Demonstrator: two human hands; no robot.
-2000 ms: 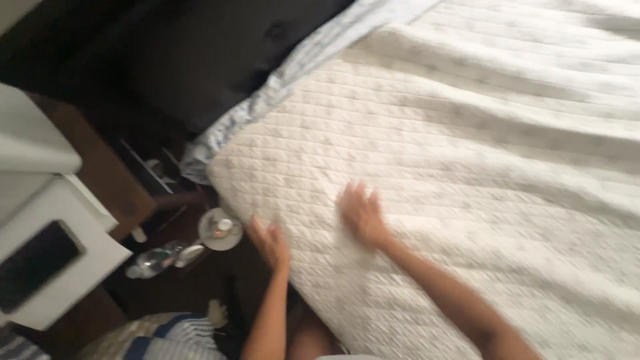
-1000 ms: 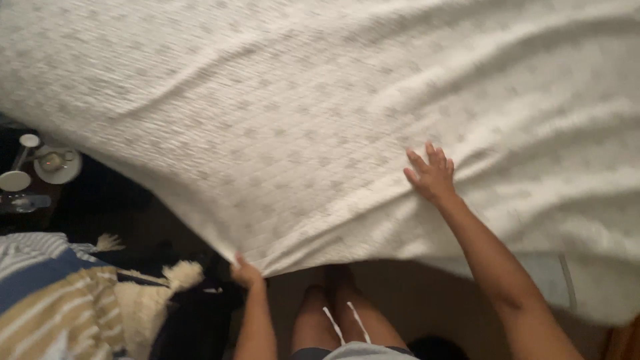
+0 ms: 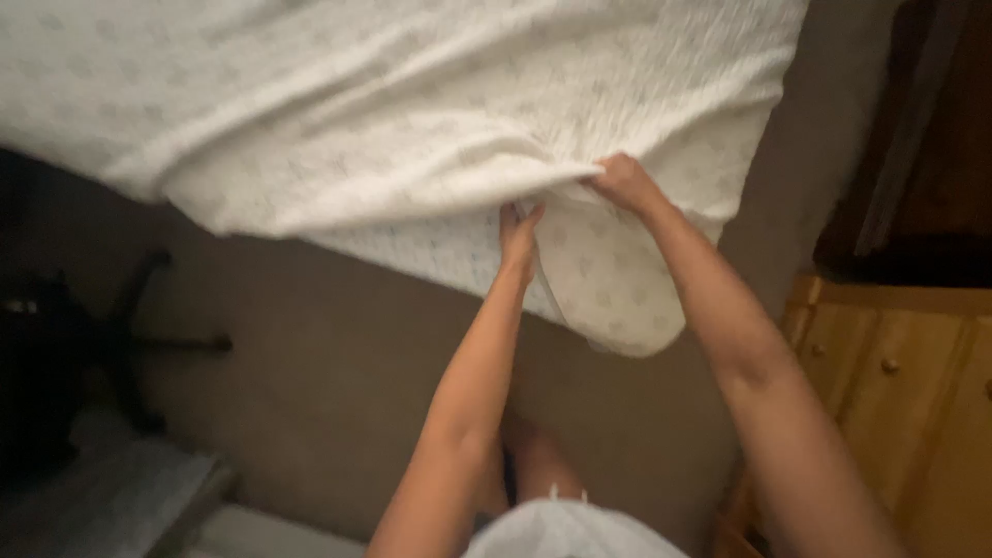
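A white patterned quilted cover (image 3: 372,139) lies in folds over a bed. My right hand (image 3: 622,182) is shut on a gathered fold of it near the bed's corner. Just left and below, my left hand (image 3: 521,232) is at the underside of the lifted cover, fingers partly under the fold; whether it grips anything cannot be told. Below the fold the side of a mattress (image 3: 434,252) with small blue marks shows, and a rounded flap of the cover (image 3: 620,294) hangs beside my left hand.
A wooden dresser with knobs (image 3: 891,333) stands at the right, below a dark piece of furniture (image 3: 930,155). At the left is the dark wheeled base of a chair (image 3: 128,333). Carpet (image 3: 310,341) covers the floor, and a pale flat object (image 3: 263,531) lies at the lower left.
The view has swung right along the bed. My right hand, flat on the cover one second ago, has closed on a fold. My left hand has left the cover's edge where it was and is under the fold.
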